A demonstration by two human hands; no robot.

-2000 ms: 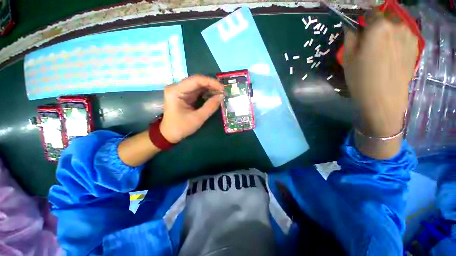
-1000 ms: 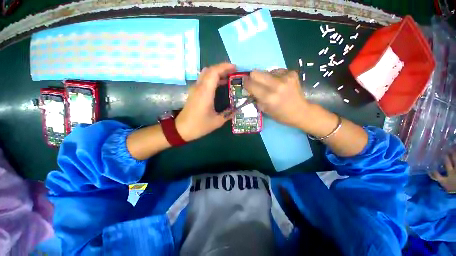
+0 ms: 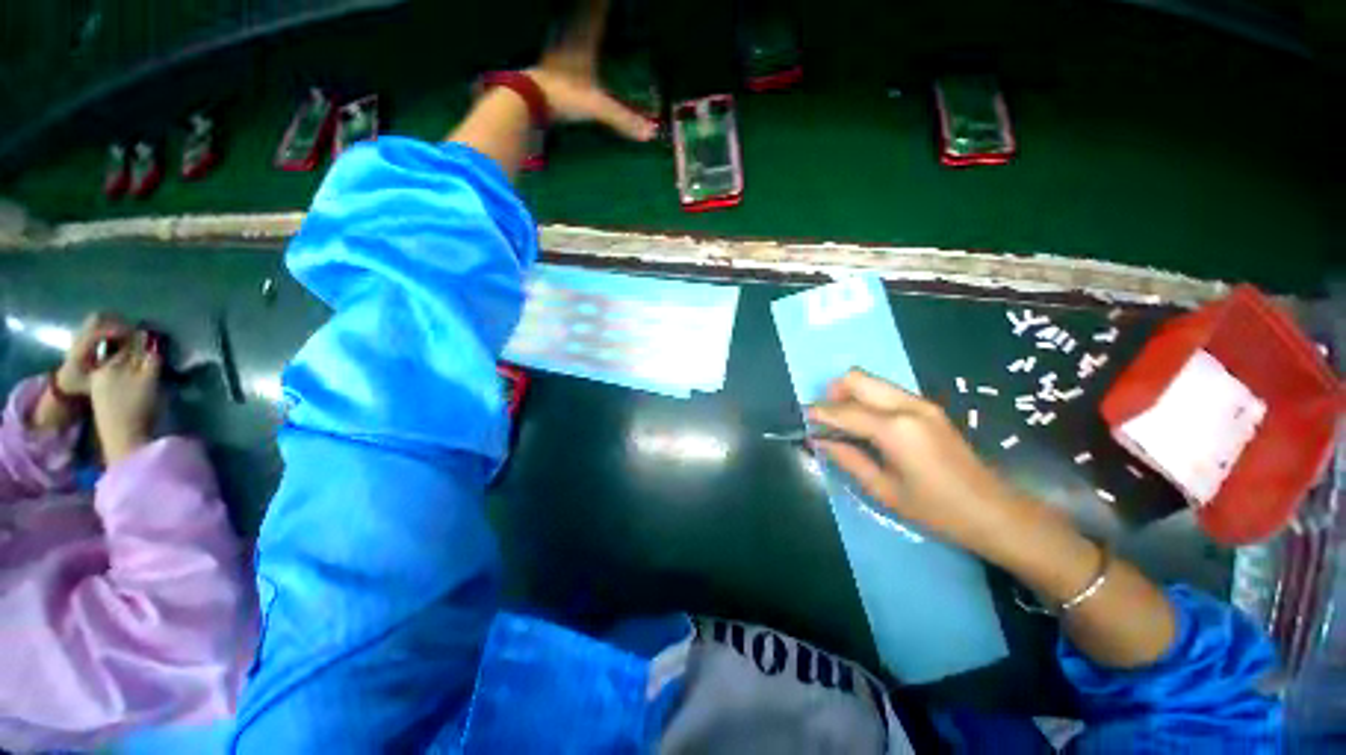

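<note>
My left hand [image 3: 588,92] is stretched over the green conveyor with fingers apart and appears empty. A phone unit [image 3: 709,152] lies just right of its fingertips, and another [image 3: 641,92] is partly behind the hand. My right hand [image 3: 901,450] holds tweezers [image 3: 787,437], tip pointing left, over the light-blue release liner [image 3: 923,590]. The stock adhesive sheet [image 3: 635,332] lies left of the liner, partly under my left sleeve. A red-rimmed unit [image 3: 514,391] shows only its edge beside that sleeve.
More units [image 3: 974,121] lie along the conveyor, behind a worn pale edge [image 3: 945,270]. Small white strips [image 3: 1048,387] are scattered left of the red bin [image 3: 1284,428]. Clear plastic trays [image 3: 1277,590] are at far right. A person in pink sleeves [image 3: 163,516] works at left.
My left hand has moved from the middle of the bench out to the conveyor. The unit between my hands is gone from there. My right hand stays over the liner. The view has tilted toward the conveyor.
</note>
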